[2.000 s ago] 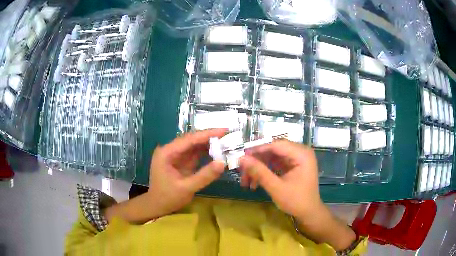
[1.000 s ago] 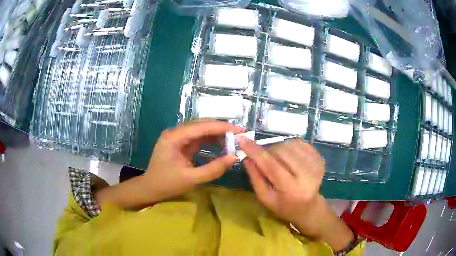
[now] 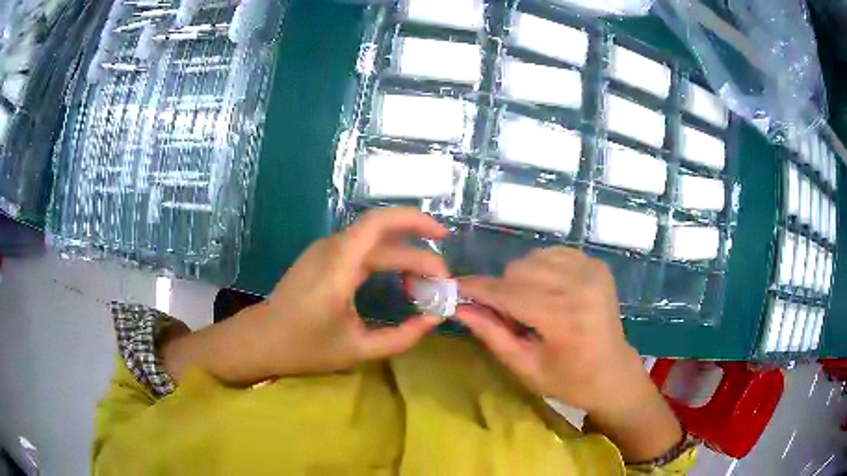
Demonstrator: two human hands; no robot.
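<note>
A small white plastic piece (image 3: 435, 297) is between my hands, low in the middle of the head view. My left hand (image 3: 358, 288) pinches it between fingers and thumb from the left. My right hand (image 3: 548, 321) has thumb and forefinger at its right side, closed on something thin at the piece's end that is mostly hidden. A clear blister tray (image 3: 345, 149) with white blocks in columns lies behind my hands. Its front row shows empty pockets beside my right hand.
Clear ribbed trays with thin rods (image 3: 153, 139) lie at the left. A second tray of white blocks (image 3: 796, 270) is at the far right. Crinkled clear bags (image 3: 757, 70) lie at the back right. A red stool (image 3: 734, 409) stands below the bench edge.
The white stick seen in my right hand is no longer visible. The white piece now faces end-on between my fingertips. The view has shifted, so the trays sit higher.
</note>
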